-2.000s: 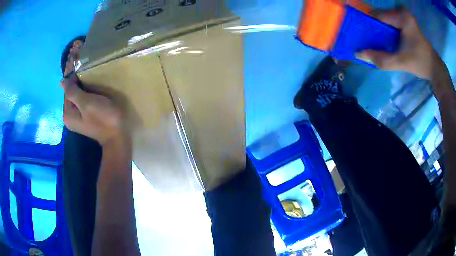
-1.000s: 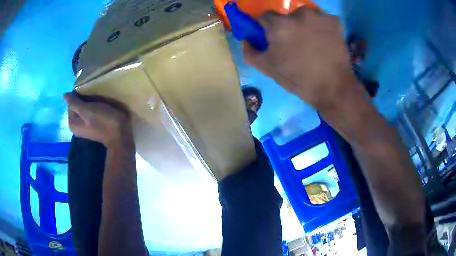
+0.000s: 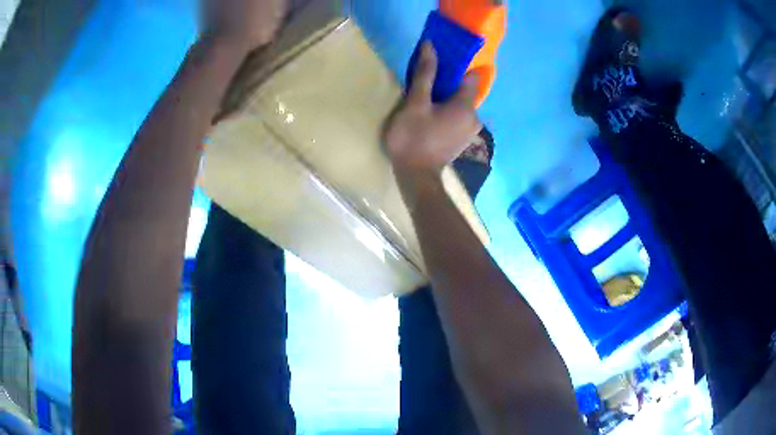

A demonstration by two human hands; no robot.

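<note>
A closed brown shipping carton [image 3: 328, 127] is tilted between my legs, with a shiny strip of clear tape along its seam. My left hand [image 3: 242, 25] is at the carton's upper left edge, blurred and partly cut off by the top of the picture. I cannot tell how its fingers are placed. My right hand [image 3: 434, 127] holds the blue and orange tape gun [image 3: 455, 55] beside the carton's right edge.
A blue plastic stool [image 3: 608, 246] stands on the glossy light-blue floor [image 3: 527, 85] at the right. Part of another blue stool shows behind my left arm. A person's dark-clothed leg and shoe [image 3: 630, 110] are at the right.
My left hand has moved up along the carton. My right hand has come down to the carton's right side with the tape gun. The carton has turned and its printed side is mostly out of view.
</note>
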